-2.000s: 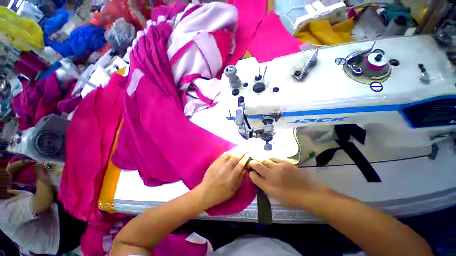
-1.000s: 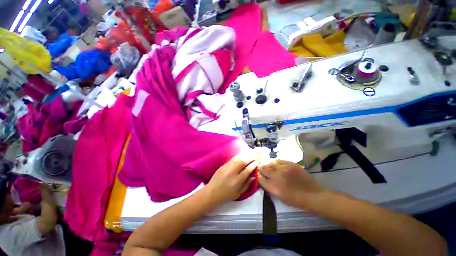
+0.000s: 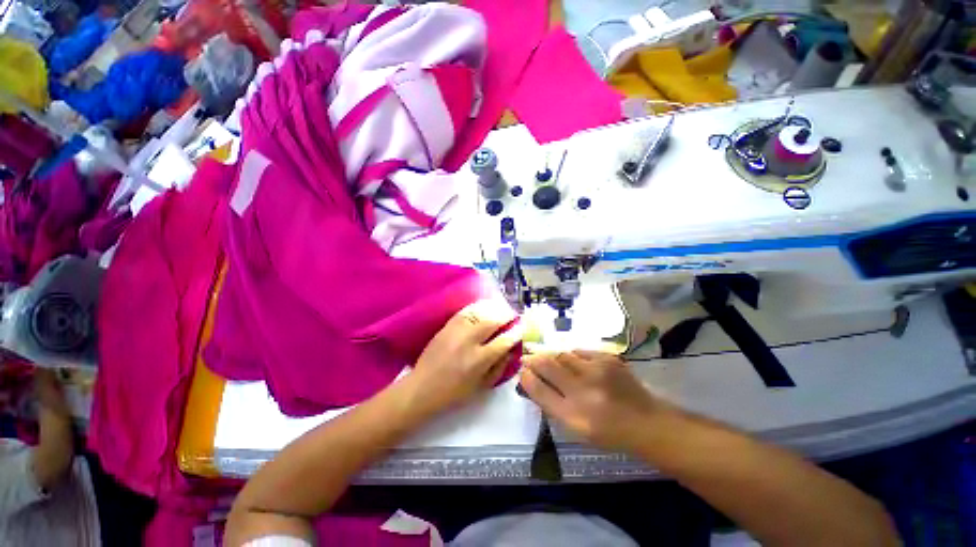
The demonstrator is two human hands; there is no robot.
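Note:
My left hand [image 3: 467, 353] is bare and pinches the end of the magenta garment piece [image 3: 342, 288], just in front of the needle. My right hand [image 3: 583, 387] is close beside it, its fingertips at the same edge, holding an olive strip [image 3: 546, 451] that hangs from under the fingers over the table's front edge. The presser foot and needle [image 3: 561, 310] of the white sewing machine [image 3: 664, 203] are just behind the fingertips. The glare there hides the exact contact of fabric and strip.
Black strips [image 3: 738, 326] lie crossed under the machine arm. Pink-and-white garment parts [image 3: 412, 118] are bunched behind the magenta piece. Redder magenta pieces [image 3: 155, 331] drape over the left table edge by a yellow-orange strip [image 3: 201, 422]. A person's arm [image 3: 51, 433] shows at far left.
The magenta end is drawn closer to the needle, with less of it in front of my hands. The olive strip hangs shorter over the edge. The camera view has shifted.

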